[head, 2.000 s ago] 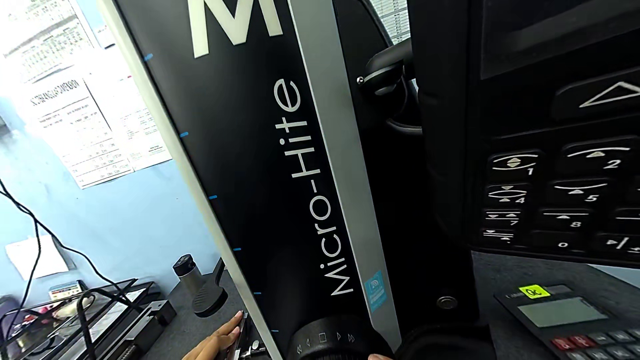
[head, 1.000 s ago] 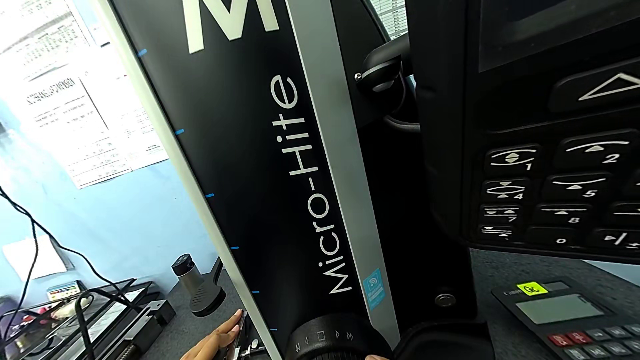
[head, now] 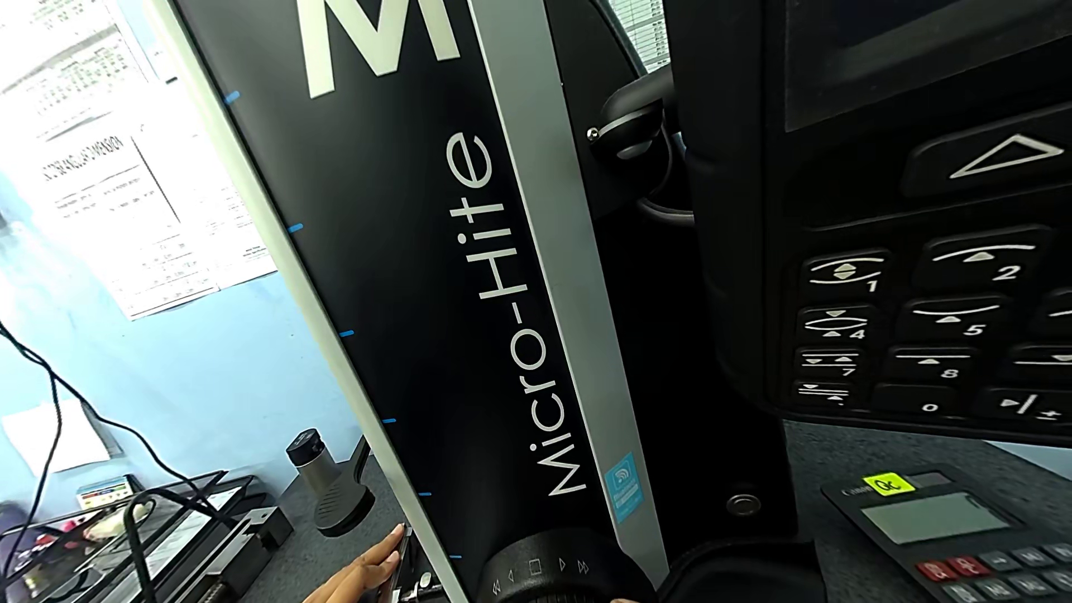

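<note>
A black Micro-Hite height gauge column (head: 419, 293) fills the middle of the view, with a grey strip along it. At its foot is a round black control dial (head: 565, 569) marked with arrows. My left hand (head: 364, 574) shows at the bottom, left of the column, its fingers against a dark part with metal pieces; whether it grips that part is hidden. Only a fingertip of my right hand (head: 621, 600) shows at the lower edge of the dial; the rest is out of sight. The gauge's keypad panel (head: 930, 318) stands close at the right.
A Canon calculator (head: 930, 519) with a yellow sticker lies on the dark grey table at lower right. A grey and black stand-like device (head: 331, 486) stands left of the column. Black trays (head: 193, 519) and cables (head: 109, 419) are at far left. Printed sheets hang on the blue wall.
</note>
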